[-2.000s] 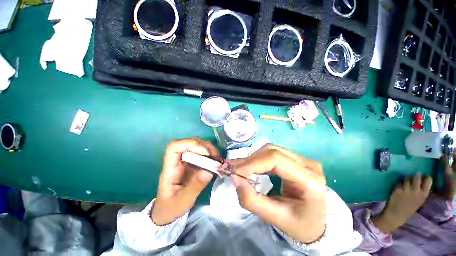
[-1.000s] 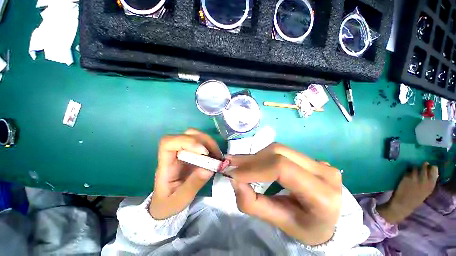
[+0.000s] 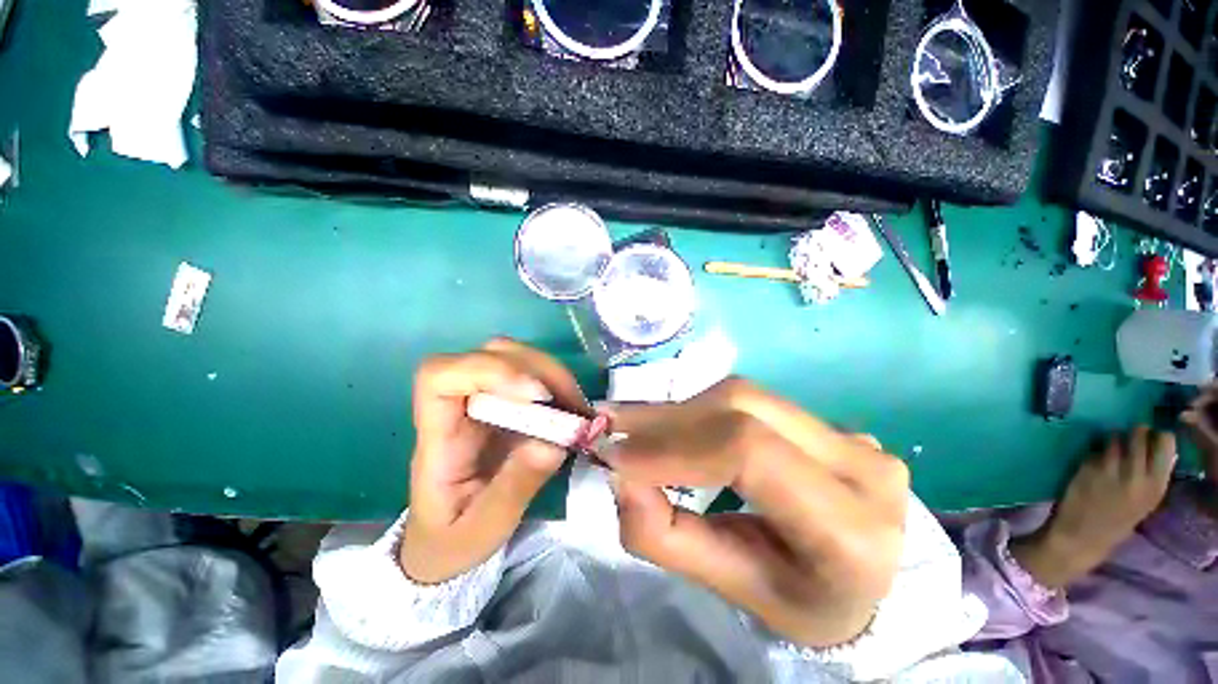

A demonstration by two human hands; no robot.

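Observation:
My left hand (image 3: 468, 454) holds a small watch case (image 3: 525, 418) edge-on between thumb and fingers. Its pale white-pink side band faces up, with a pink spot at its right end. My right hand (image 3: 761, 494) has thumb and fingers pinched at that end, on a thin dark tool tip (image 3: 596, 457) that is mostly hidden by the fingers. A white wipe (image 3: 596, 501) lies below and behind the hands. The clear round dish (image 3: 644, 297) stands just beyond them, with its clear lid (image 3: 562, 251) overlapping at the left.
A black foam tray (image 3: 601, 147) with ringed watch heads lies behind. A wooden stick (image 3: 755, 271), crumpled wrapper (image 3: 836, 254), tweezers (image 3: 911, 267) and black pen (image 3: 940, 250) lie to its front. A label (image 3: 186, 297) and watch head (image 3: 19, 353) lie left. A neighbour's hand (image 3: 1106, 501) rests right, near a black block (image 3: 1055, 386).
The view has shifted, so the tray now sits higher in the picture. Both hands keep their grip at the case's end; the case and the right fingers have tilted slightly.

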